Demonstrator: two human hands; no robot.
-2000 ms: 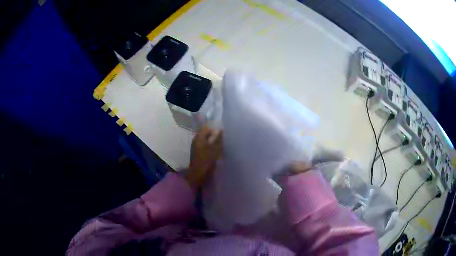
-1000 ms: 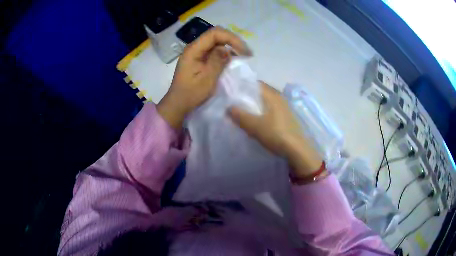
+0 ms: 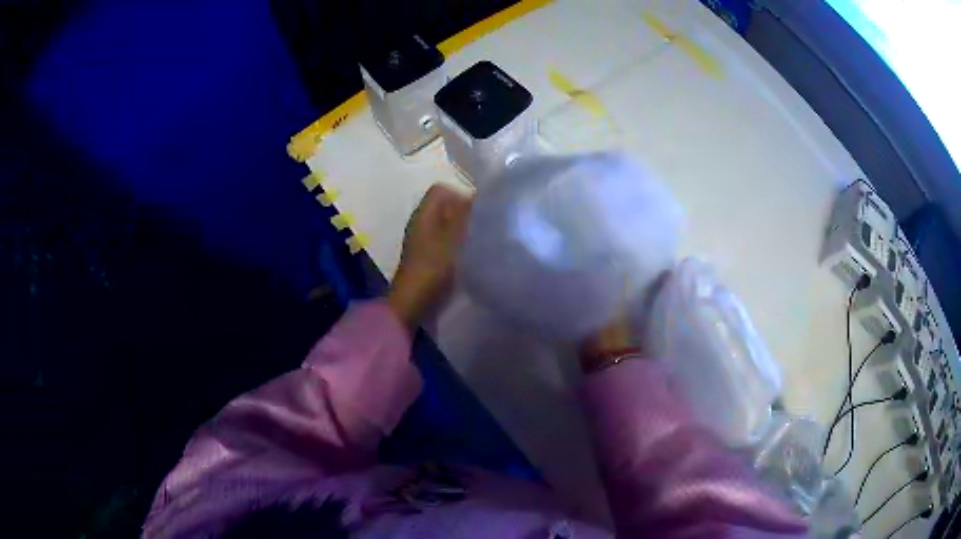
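Observation:
A milky plastic bag [image 3: 569, 237] is puffed out and blurred over the table in front of me. My left hand [image 3: 434, 244] is closed at the bag's left edge. My right hand [image 3: 611, 339] is at the bag's lower right; the bag hides most of its fingers, so its grip cannot be told. Two white projector-like units stand beyond the bag with black glossy faces up: one nearer [image 3: 485, 103] and one at the table's far left edge [image 3: 405, 90]. The bag covers part of the nearer unit's base.
More clear plastic bags [image 3: 717, 353] lie right of my right forearm. Several white units [image 3: 866, 226] stand in a row along the right side, with black cords [image 3: 851, 368] plugged in. Yellow tape [image 3: 316, 132] marks the white table's left edge. A bright screen is at upper right.
The bag was gathered between both raised hands; now it is spread and puffed out, with my hands lower and further apart. The view has shifted, moving the units rightward in it.

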